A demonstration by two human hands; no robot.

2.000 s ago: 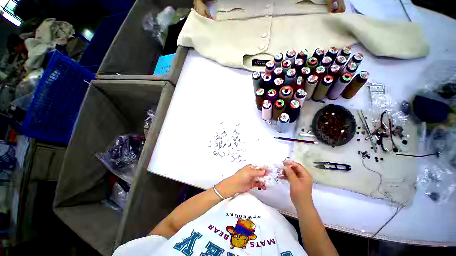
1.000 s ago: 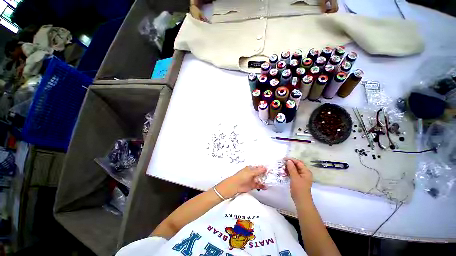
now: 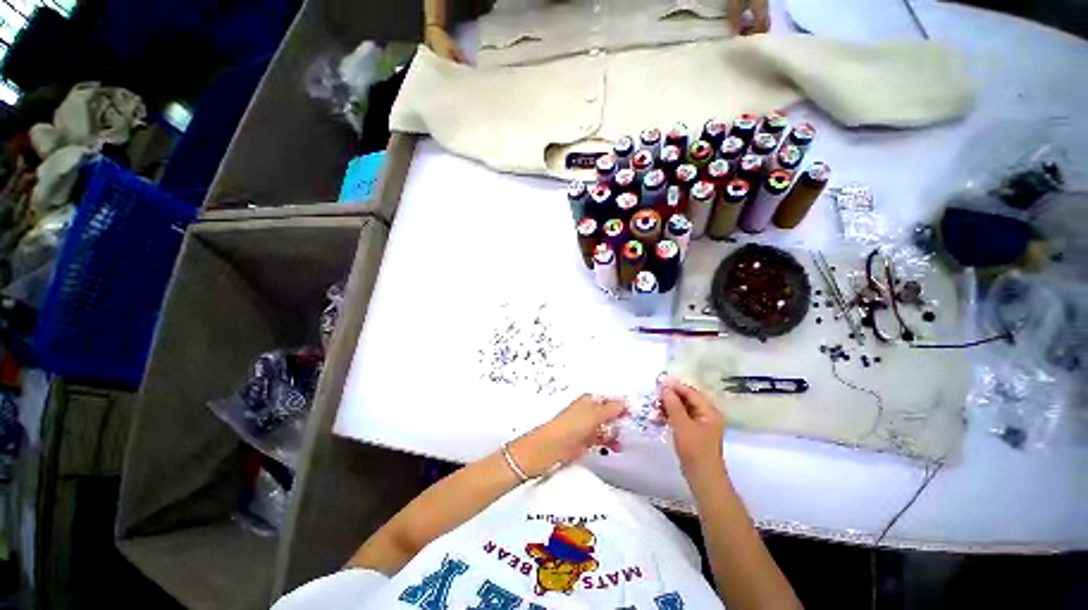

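A small clear plastic bag [image 3: 642,417] with shiny crinkles is held between my two hands at the table's front edge. My left hand [image 3: 587,427] grips its left side. My right hand [image 3: 692,419] pinches its right side with the fingertips. What is inside the bag is too small to tell. A loose scatter of small pale buttons [image 3: 523,348] lies on the white table [image 3: 418,286], ahead and to the left of my hands.
Upright thread spools [image 3: 704,191], a dark bowl of small brown pieces [image 3: 761,291], snips [image 3: 766,385] and scissors [image 3: 889,304] stand or lie right of centre. A cream garment [image 3: 501,113] lies behind, with another person's hands [image 3: 749,14]. Fabric bins [image 3: 221,358] stand left.
The whole view has shifted, so the table items appear further left. My hands stay on the plastic bag, with only small finger movements.
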